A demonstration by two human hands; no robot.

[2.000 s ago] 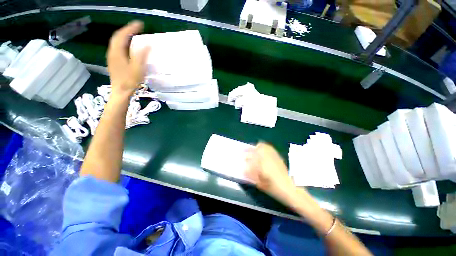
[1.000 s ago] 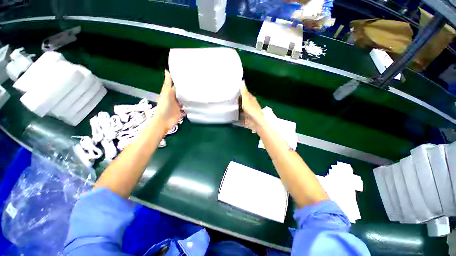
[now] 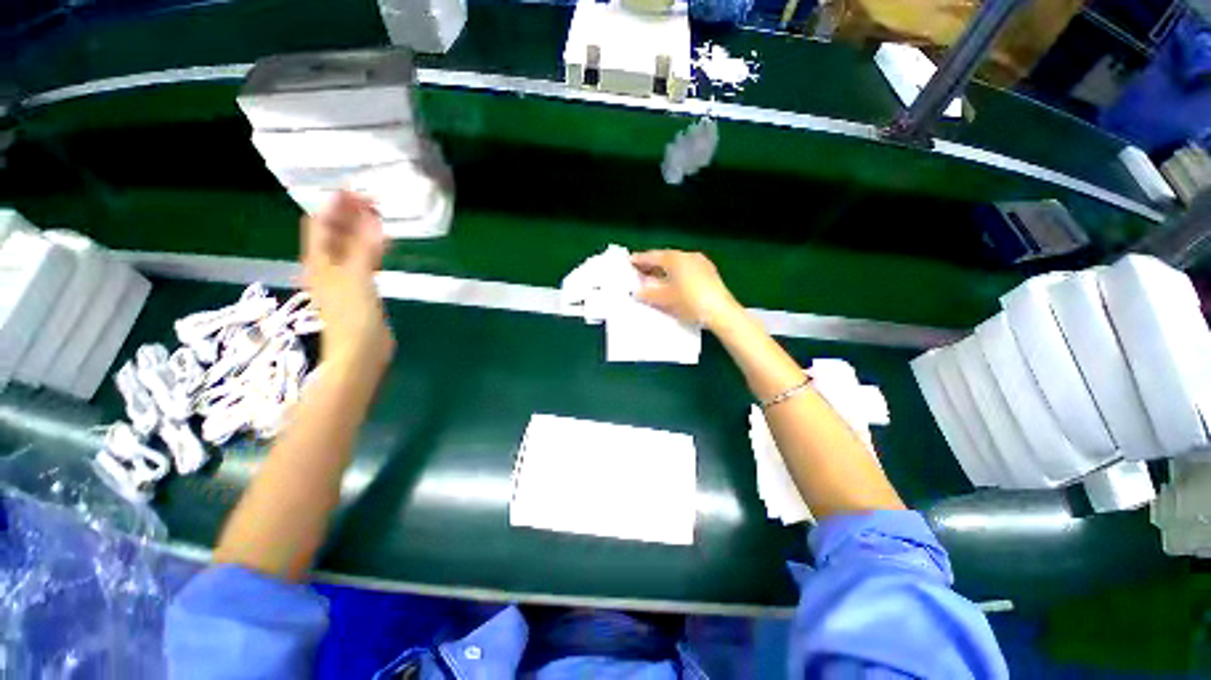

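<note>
A stack of white boxes (image 3: 348,140) stands on the green belt at the upper left. My left hand (image 3: 345,253) is blurred just below its front side; whether it touches the stack is unclear. My right hand (image 3: 677,286) is at the centre pile of white card inserts (image 3: 651,332), with its fingertips on the pile's upper part. A white box (image 3: 604,480) lies on the dark bench in front of me. A second pile of card inserts (image 3: 784,458) lies partly behind my right forearm.
Coiled white cables (image 3: 219,372) lie at the left, beside stacked white boxes (image 3: 60,312). A long row of white boxes (image 3: 1082,379) leans at the right. Clear plastic bags (image 3: 80,585) are at the lower left. A white fixture (image 3: 627,51) stands on the far bench.
The box stack, held between both hands a second ago, now stands on the belt farther left. My right hand has left it and moved to the centre card pile.
</note>
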